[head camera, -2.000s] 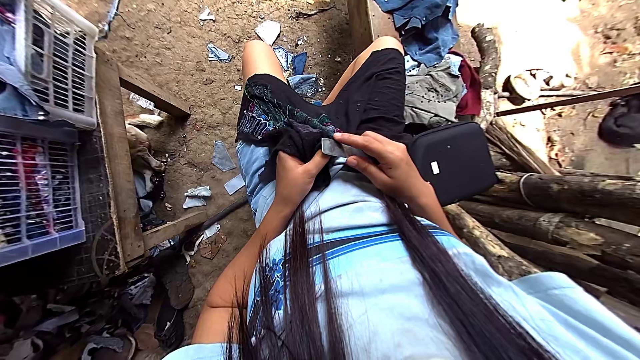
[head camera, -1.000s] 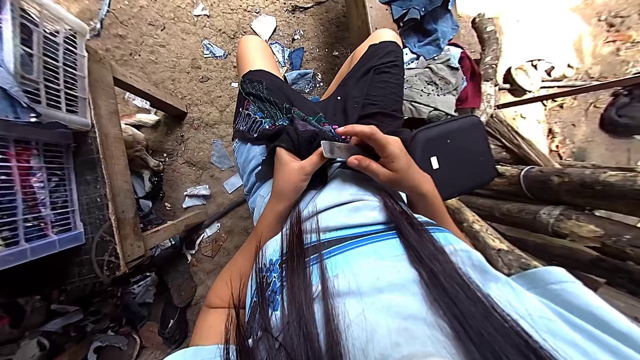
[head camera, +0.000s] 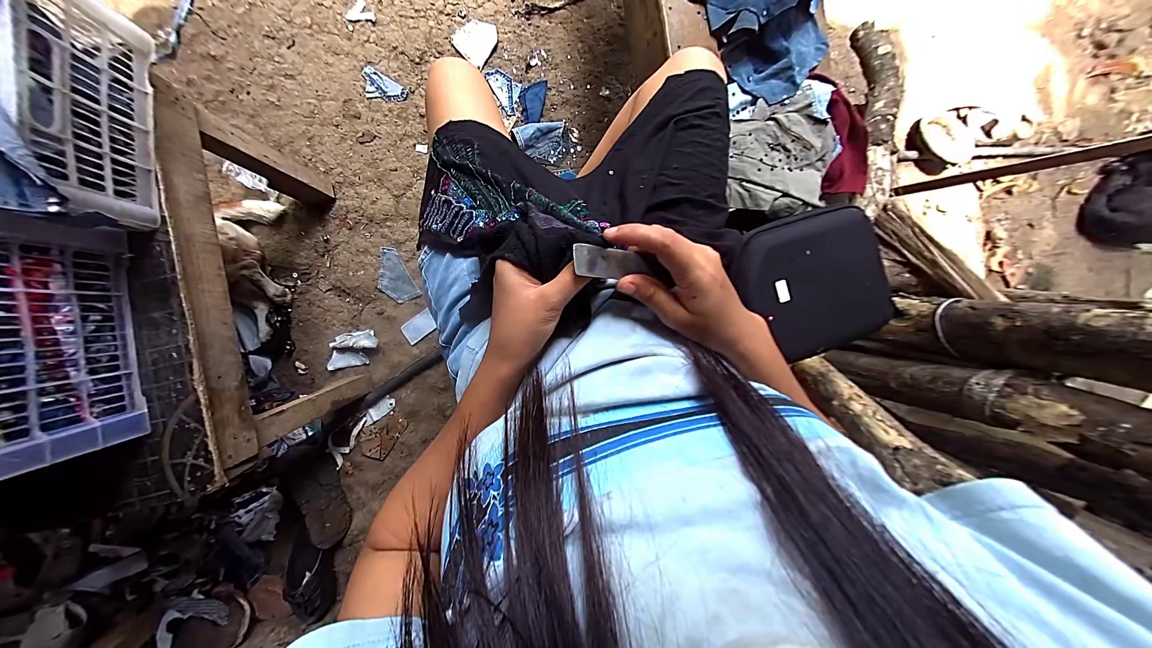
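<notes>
Black fabric with colored embroidery or beadwork (head camera: 477, 202) lies bunched over my lap. My left hand (head camera: 531, 310) grips a fold of it at the waist. In my right hand (head camera: 679, 274) is a flat grey metal blade (head camera: 607, 262), pinched between thumb and fingers; its wide end points left and reaches the left thumb. The right index finger rests near the edge of the embroidered part. What the blade's other end looks like is hidden in the right hand. A black zippered case (head camera: 814, 279) sits just right of the right hand.
At left stand plastic crates (head camera: 90, 108) and a wooden frame (head camera: 211, 288), with an animal (head camera: 243, 252) lying behind it. Denim scraps (head camera: 396, 274) litter the dirt floor. Piled clothes (head camera: 778, 148) are at upper right, stacked logs (head camera: 1035, 337) at right, and shoes (head camera: 310, 567) at lower left.
The blade between my hands shows more of its flat face than two seconds ago, and the right hand's fingers have shifted around it. My left hand keeps hold of the black fabric.
</notes>
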